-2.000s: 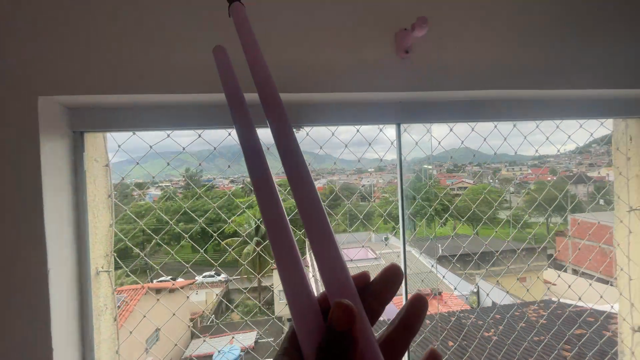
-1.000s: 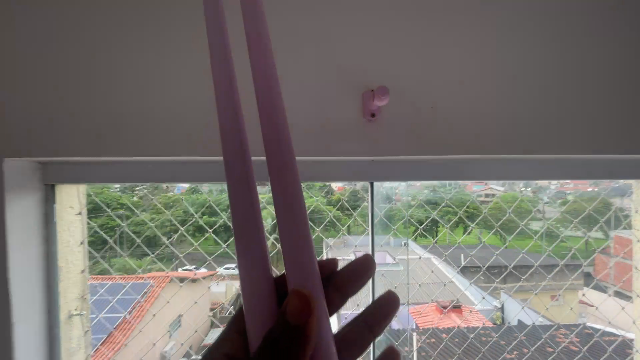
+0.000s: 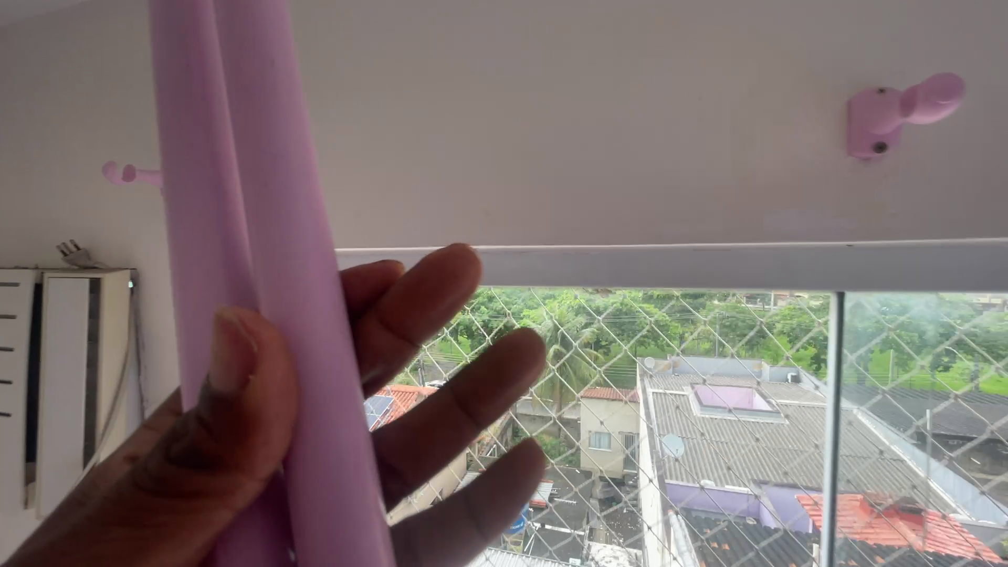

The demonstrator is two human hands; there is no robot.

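Observation:
Two long pink curtain rods (image 3: pixel 272 157) stand nearly upright at the left of the view, side by side and touching over much of their length. Their upper ends lie outside the view. My left hand (image 3: pixel 346 425) comes from the lower left and holds them, its thumb across the front and its fingers spread out behind to the right. A pink curtain rod bracket (image 3: pixel 874 122) is screwed to the wall above the window at the upper right. Another pink bracket (image 3: pixel 130 174) shows at the left, partly hidden by the rods. My right hand is not visible.
Below the brackets is a window with a white frame edge (image 3: pixel 669 266), a diamond-mesh safety net (image 3: pixel 614 339) and a glass panel edge (image 3: pixel 835 425). A white wall-mounted unit (image 3: pixel 71 378) with a plug (image 3: pixel 73 253) on top is at the left. Roofs and trees lie outside.
The view has swung left and nearer the wall, bringing in the left bracket and the white unit. The rods, apart toward their tops before, now touch. My left hand still holds them.

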